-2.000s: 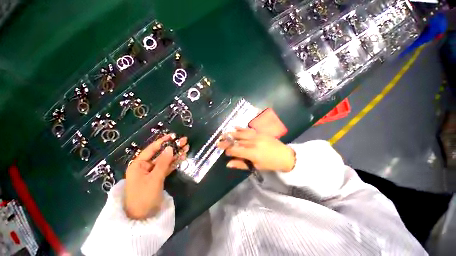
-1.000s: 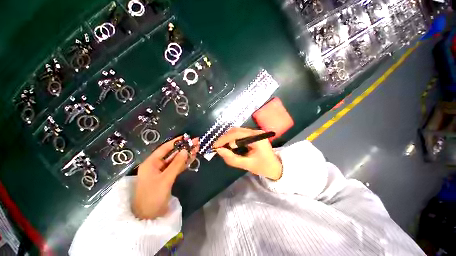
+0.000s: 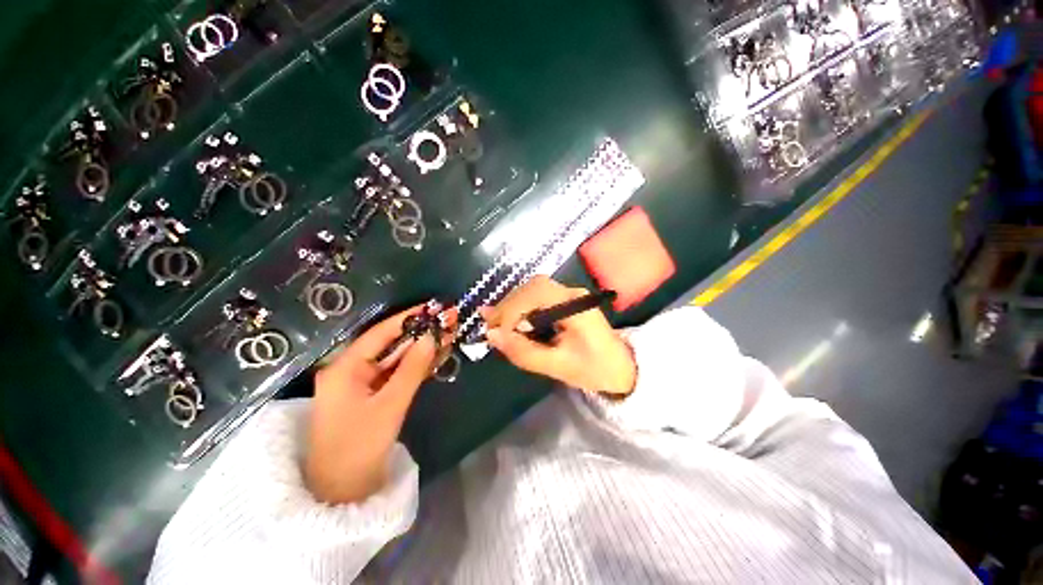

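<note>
My left hand [image 3: 368,394] holds a small dark unit [image 3: 424,323] with silver dots between thumb and fingers; a thin ring hangs below it. My right hand [image 3: 560,341] holds slim black tweezers [image 3: 570,309] like a pen, their tip end low near the unit; whether the tip touches it I cannot tell. The white strip [image 3: 560,229] with rows of small black marks lies on the green mat beyond my hands, its near end between them. The red pad [image 3: 628,258] lies to the right of the strip.
A clear blister tray [image 3: 303,369] with several units and rings in its pockets lies at the left. Shiny, filled blister trays [image 3: 764,109] stand at the upper right near the bench edge. Beyond it are grey floor and a yellow line [image 3: 814,221]. A red edge runs at the lower left.
The tweezers, lowered beside the right hand two seconds ago, are now held like a pen. The right hand has come closer to the unit. The working tray shows further left and up in view.
</note>
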